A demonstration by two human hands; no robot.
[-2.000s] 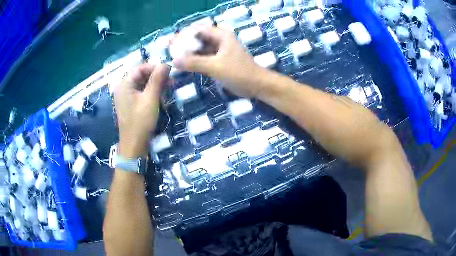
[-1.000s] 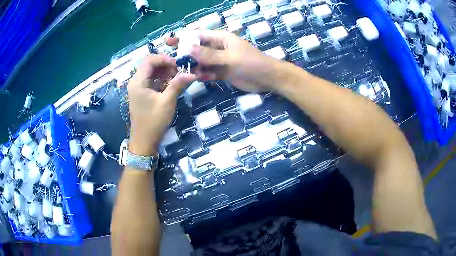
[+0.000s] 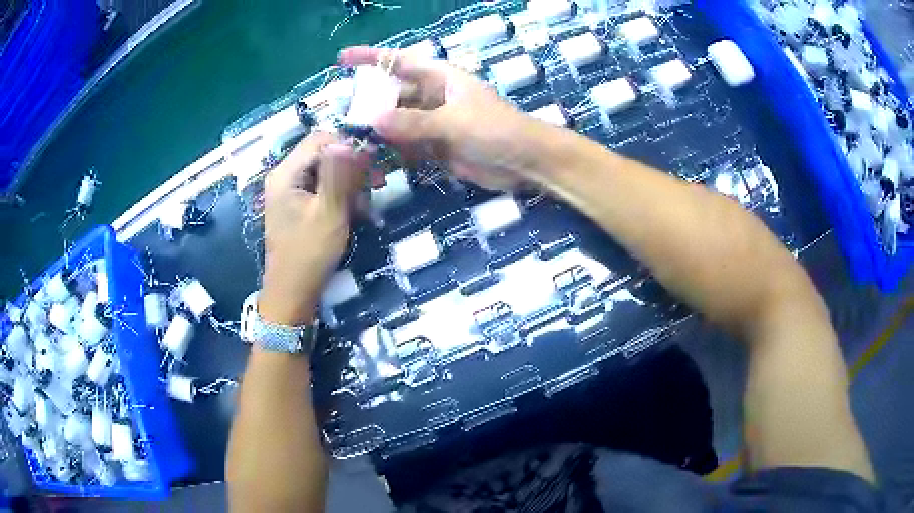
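Note:
My right hand (image 3: 441,110) holds a white wired component (image 3: 374,97) upright over the back left of the clear blister tray (image 3: 481,386). Its dark end points down. My left hand (image 3: 316,200) is just below it, thumb and fingers pinched at the component's dark end and leads; the fingertips are partly blurred. White components sit in rows in the tray pockets, such as one in the middle (image 3: 497,214). The front pockets show strong glare and hold no white blocks.
A left blue bin (image 3: 140,366) and a right blue bin (image 3: 817,150) hold heaped white components. Loose components (image 3: 178,334) lie left of the tray. The green conveyor (image 3: 231,65) runs beyond a pale rail (image 3: 165,198), with single components on it. A plain white block (image 3: 731,63) is at the upper right.
The held component now stands upright with its dark end down, and my left fingers have closed in at its leads. Components on the conveyor have shifted to the right.

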